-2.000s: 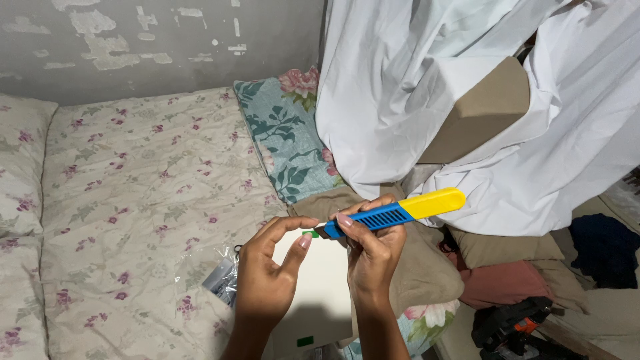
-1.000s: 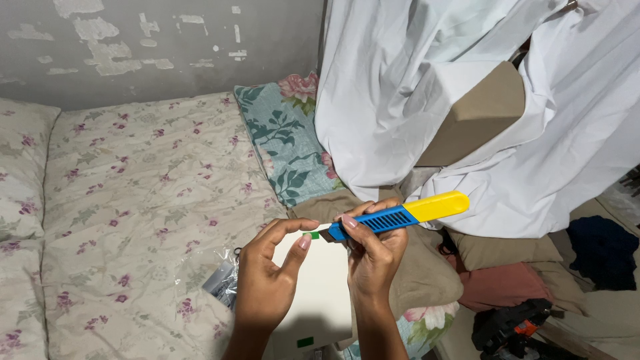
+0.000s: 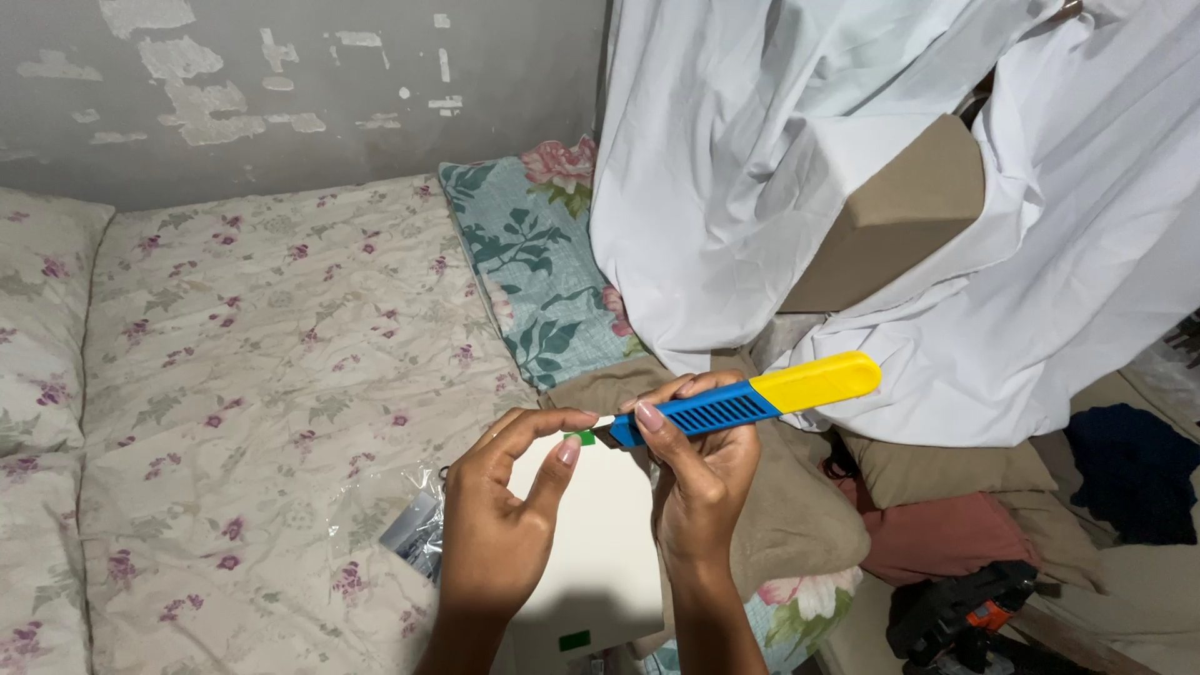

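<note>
My right hand (image 3: 703, 459) grips a blue and yellow utility knife (image 3: 750, 398), its yellow end pointing up and right. The knife's blade end touches or lies very close to a small green piece (image 3: 585, 438) at the top of a cream-white flat panel (image 3: 600, 525). My left hand (image 3: 511, 506) has thumb and forefinger at that green piece, which it seems to pinch. A second green piece (image 3: 575, 640) is on the panel's lower part. Beside my left wrist lies a clear plastic bag (image 3: 412, 525) with something grey in it.
Beneath is a bed with a floral sheet (image 3: 281, 375). A folded teal floral cloth (image 3: 534, 262) and a brown blanket (image 3: 797, 506) lie beyond and right of the panel. White curtains (image 3: 703, 234) hang around a brown box-like object (image 3: 891, 216). A black and orange object (image 3: 966, 614) is at lower right.
The knife has tilted slightly, its yellow end now a little higher. Both hands have otherwise stayed at the same green piece on the panel.
</note>
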